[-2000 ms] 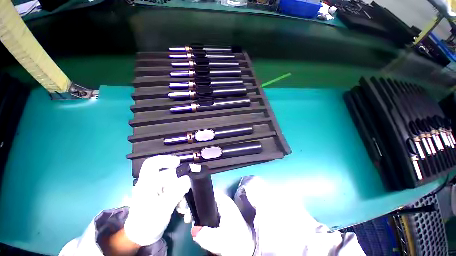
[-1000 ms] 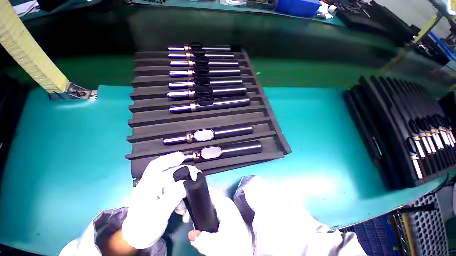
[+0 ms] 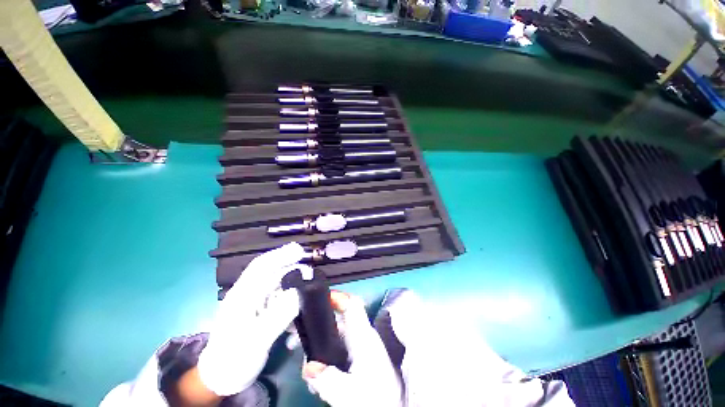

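Note:
A thick plain black handle (image 3: 320,322) stands upright between my hands, in front of the tray. My left hand (image 3: 256,314), in a white glove, has its fingers at the handle's top end. My right hand (image 3: 358,358), gloved with bare fingertips showing, is closed around the handle's lower part. Behind them a black grooved tray (image 3: 262,199) holds several slim black-and-silver rods (image 3: 366,175) lying across it. The two nearest rods carry pale oval fittings (image 3: 331,222); the farther ones have black loops at their middles.
Stacked black trays with rods (image 3: 636,215) stand on the green bench (image 3: 119,262) at right. More black trays show at the left edge. A yellow-taped upright (image 3: 67,79) rises at left. A blue bin (image 3: 477,27) is on the shelf behind. A perforated grey tray (image 3: 682,374) is lower right.
The view has shifted slightly, so the tray sits lower in it. A bare right fingertip now shows near the handle's upper part. Both hands stay on the handle.

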